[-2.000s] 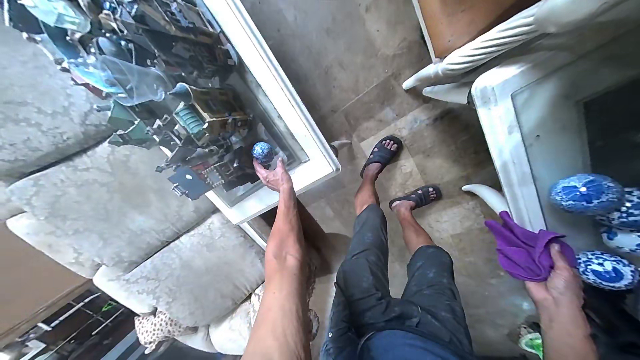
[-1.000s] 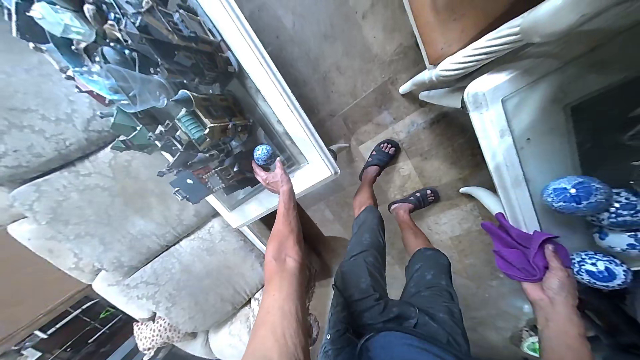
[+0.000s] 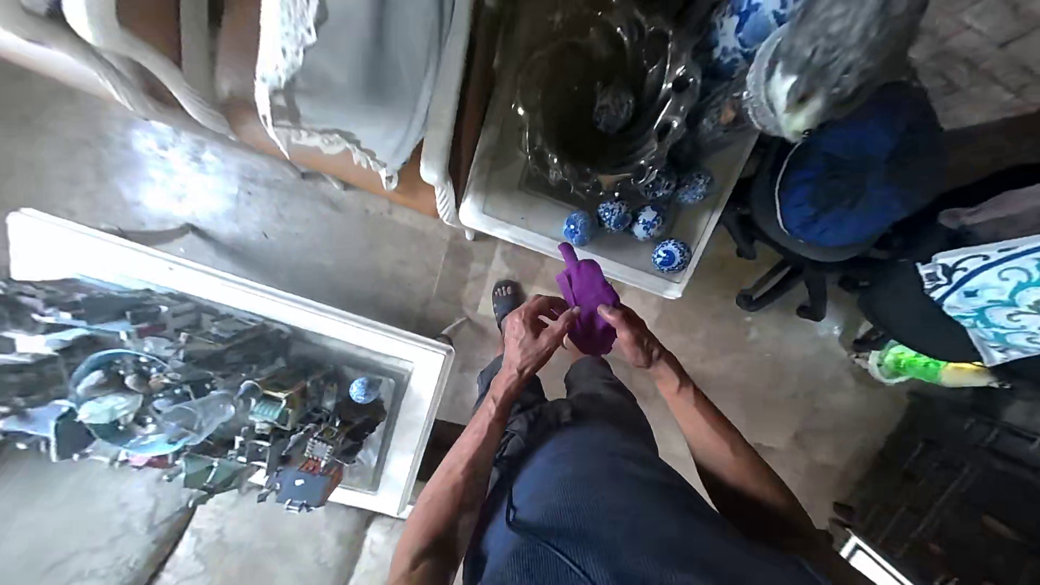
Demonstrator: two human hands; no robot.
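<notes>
A purple cloth is held between my two hands, in front of my body. My left hand pinches its left edge with thumb and fingers. My right hand grips its right side. Just beyond the cloth, several blue-and-white patterned balls, one of them here, rest at the near end of a white-framed table. A single blue-and-white ball sits on the glass-topped table at the left, apart from both hands.
Many small model buildings and a clear glass vessel crowd the left table with its white frame. A large dark glass bowl stands behind the balls. At right are a blue-seated swivel chair and a green-and-yellow item on the floor.
My left hand has let go of the ball on the left table and moved to the purple cloth, which my right hand still holds. The view has turned strongly to the right.
</notes>
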